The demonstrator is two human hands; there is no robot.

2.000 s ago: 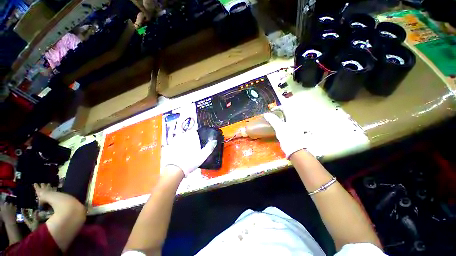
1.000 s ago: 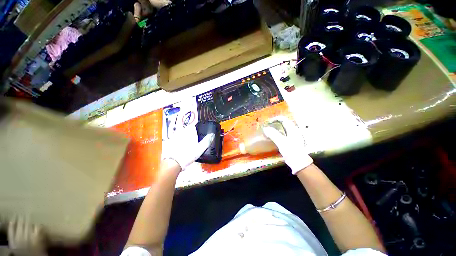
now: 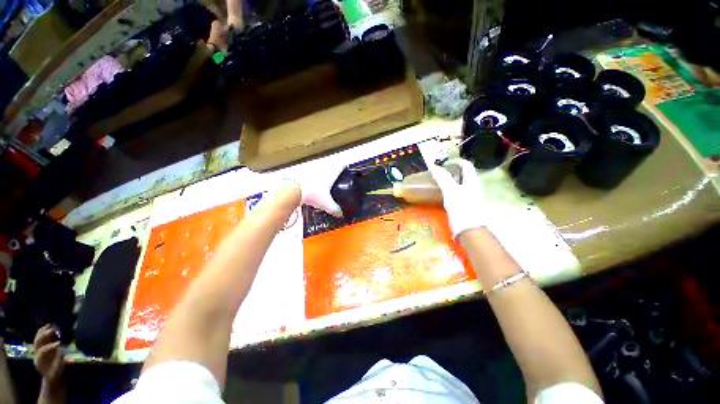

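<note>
My left hand (image 3: 317, 197), in a white glove, holds a black cylindrical housing (image 3: 347, 193) over the black panel of the printed work mat (image 3: 387, 264). My right hand (image 3: 462, 197), also in a white glove, grips a translucent tan squeeze bottle (image 3: 421, 188) lying nearly level. The bottle's thin nozzle points left and reaches the right side of the housing. Whether its tip touches the housing I cannot tell. The housing's far side and my left fingertips are partly hidden.
Several upright black cylinders (image 3: 550, 150) with pale inner rings stand at the right. A brown cardboard tray (image 3: 331, 124) lies behind the mat, with a clear wad (image 3: 447, 96) beside it. A long black part (image 3: 106, 296) and another person's hand (image 3: 49, 353) are at the left.
Both hands have moved away from me, carrying the housing and bottle from the orange area to the black panel. The large brown carton at the left has gone from view.
</note>
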